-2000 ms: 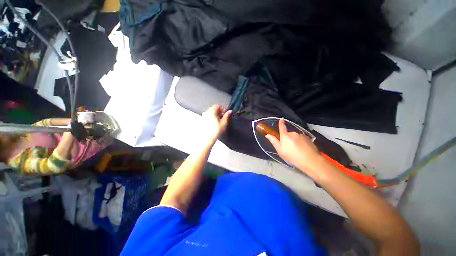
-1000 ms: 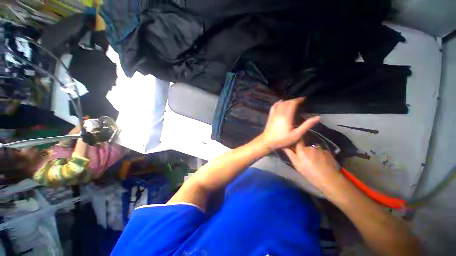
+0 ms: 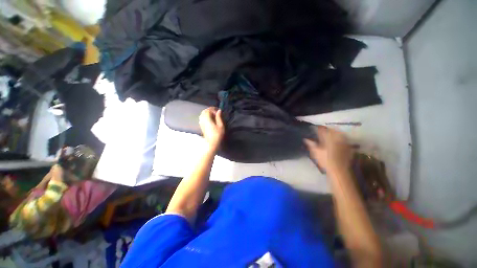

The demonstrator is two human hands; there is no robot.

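Black trousers (image 3: pixel 261 133) lie over the grey sleeve board (image 3: pixel 182 116), whose rounded end shows at the left. My left hand (image 3: pixel 212 125) pinches their teal-edged waistband (image 3: pixel 223 99) at the left. My right hand (image 3: pixel 329 149) is blurred at the right end of the trousers, fingers at the cloth; its exact grip is hard to tell. The steam iron (image 3: pixel 370 170) is a blurred dark and brown shape at the right end of the table, away from my hands. Its orange-red hose sleeve (image 3: pixel 411 213) shows behind it.
A large black garment pile (image 3: pixel 235 31) covers the far side of the table, with legs hanging toward the right. White cloth (image 3: pixel 128 138) lies left. A thin dark strip (image 3: pixel 343 124) lies right of centre. A person in a striped yellow sleeve (image 3: pixel 39 207) is at far left. A grey wall (image 3: pixel 444 104) stands right.
The iron has moved right, out of my right hand. My left hand has moved back from beside my right hand to the waistband. My right hand is now at the cloth's right end.
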